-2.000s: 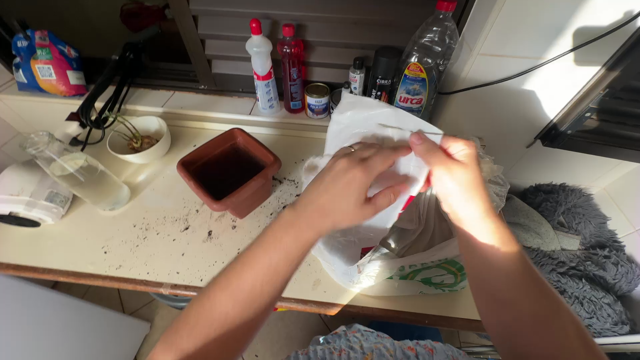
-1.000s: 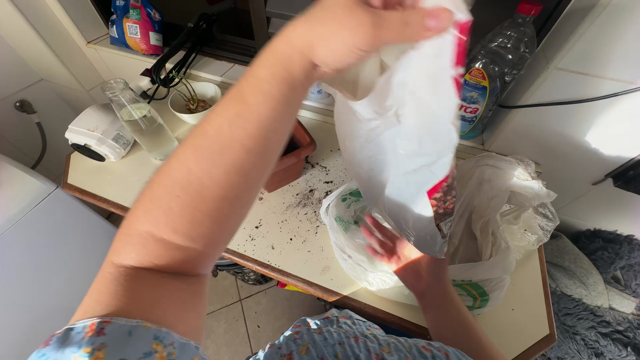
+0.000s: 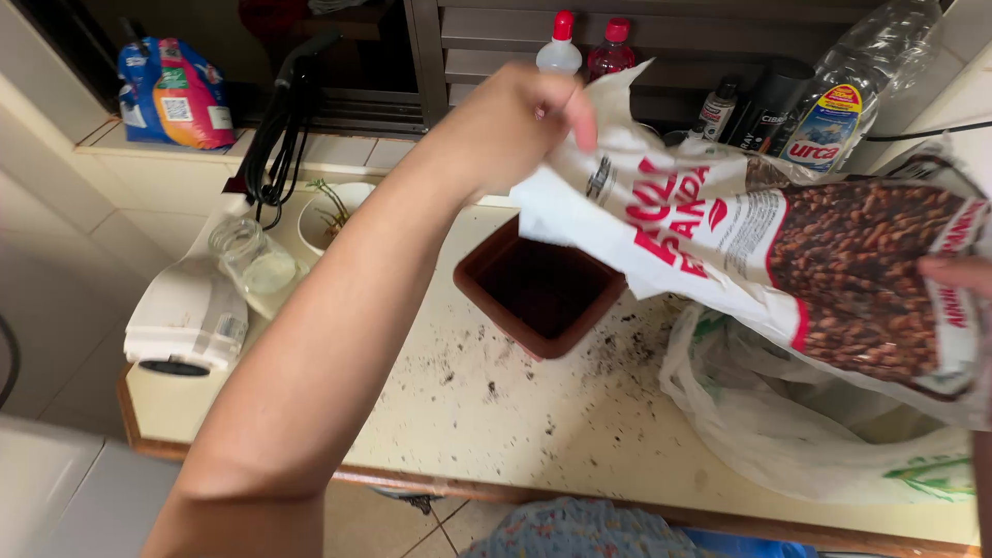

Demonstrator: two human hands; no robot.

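My left hand point(image 3: 519, 128) grips the open top corner of a white and red plastic bag of expanded clay pebbles point(image 3: 860, 271), just above and behind a square brown plastic pot point(image 3: 535, 341). The bag lies tilted nearly sideways, its torn mouth toward the pot. At the right edge my right hand point(image 3: 957, 273) holds the bag's bottom end; only its fingers show. Dark soil is inside the pot, as far as the shadow lets me see. Below the bag, a white plastic carrier bag point(image 3: 759, 442) stands open on the cream counter point(image 3: 480, 434).
Soil crumbs lie scattered around the pot. At the left are a glass jar of cloudy liquid point(image 3: 267, 271), a white appliance point(image 3: 190, 310), a white bowl with a plant point(image 3: 314, 221) and a black cable point(image 3: 271, 155). Bottles, including a clear plastic one point(image 3: 845, 101), line the back ledge.
The clay pebble bag, upright above the carrier bag a second ago, is now tipped sideways with its mouth by the pot. My right hand has moved from the carrier bag's mouth to the pebble bag's bottom.
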